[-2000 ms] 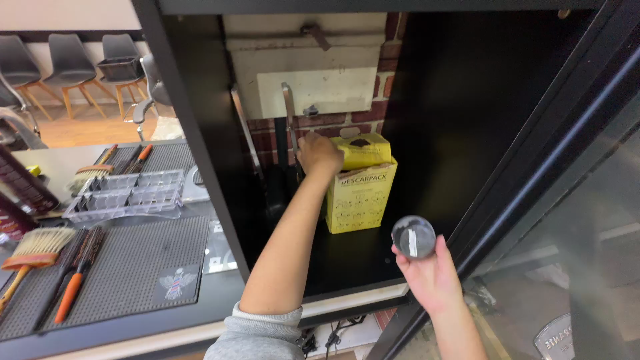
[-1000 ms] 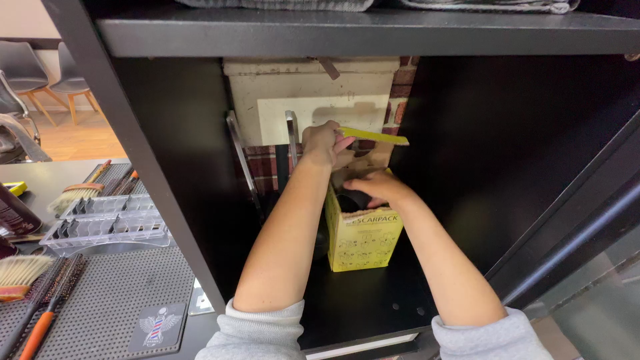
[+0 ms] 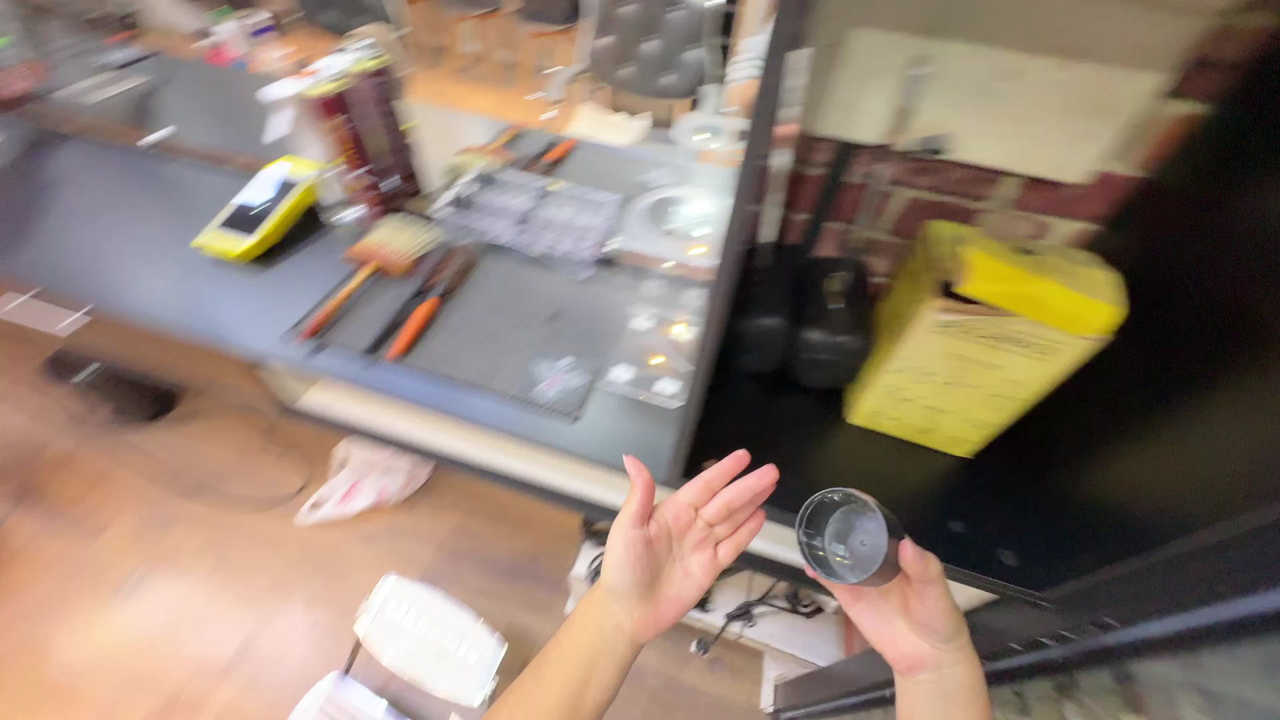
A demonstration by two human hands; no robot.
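Note:
My right hand is closed round a small round clear container, its open mouth turned toward me and no contents visible in it. Beside it my left hand is spread palm up, holding nothing. Behind both hands, inside the black cabinet, stands a yellow cardboard box with printing and its yellow top flap lying over the opening. Neither hand touches the box.
Left of the cabinet, the counter carries a black mat, a wide brush, an orange-handled brush, a clear divided tray and a yellow card terminal. Cables hang below. A plastic bag lies on the floor.
Both hands have come away from the yellow box. The flap that my left hand held raised a second ago is down and let go. The view has swung left and is blurred.

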